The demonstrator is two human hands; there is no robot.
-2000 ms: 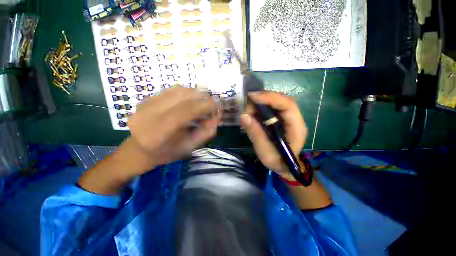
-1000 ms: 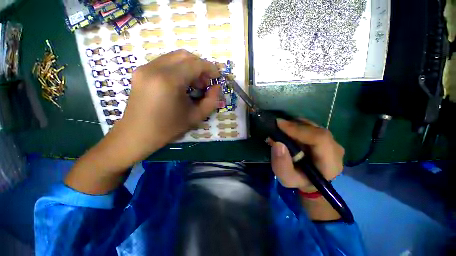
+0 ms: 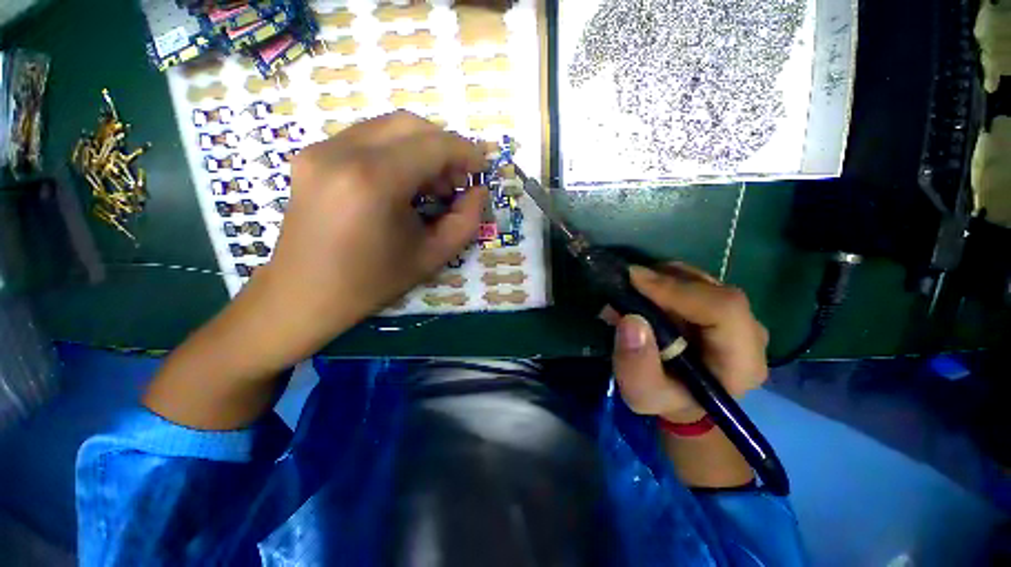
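A small blue circuit board (image 3: 508, 210) lies on the white component sheet (image 3: 543, 266), near its right edge. My left hand (image 3: 383, 210) is at the board's left side, with a small dark part (image 3: 471, 179) pinched between thumb and fingertips. The palm hides part of the sheet. My right hand (image 3: 693, 343) holds the black soldering iron (image 3: 621, 290) like a pen. The iron's metal tip is at the upper part of the board, close to the left fingertips; whether it touches cannot be told.
More circuit boards (image 3: 277, 47) lie at the sheet's top left. Gold-coloured pins (image 3: 109, 172) lie left, beside a clear bag (image 3: 24, 105). A white tray of speckled small parts (image 3: 710, 83) is right of the sheet. A cable (image 3: 829, 299) and black equipment are far right.
Since two seconds ago, both hands came to the board and the iron tip moved to its upper part. Over the last second, the right hand shifted slightly; the left hand stayed nearly still.
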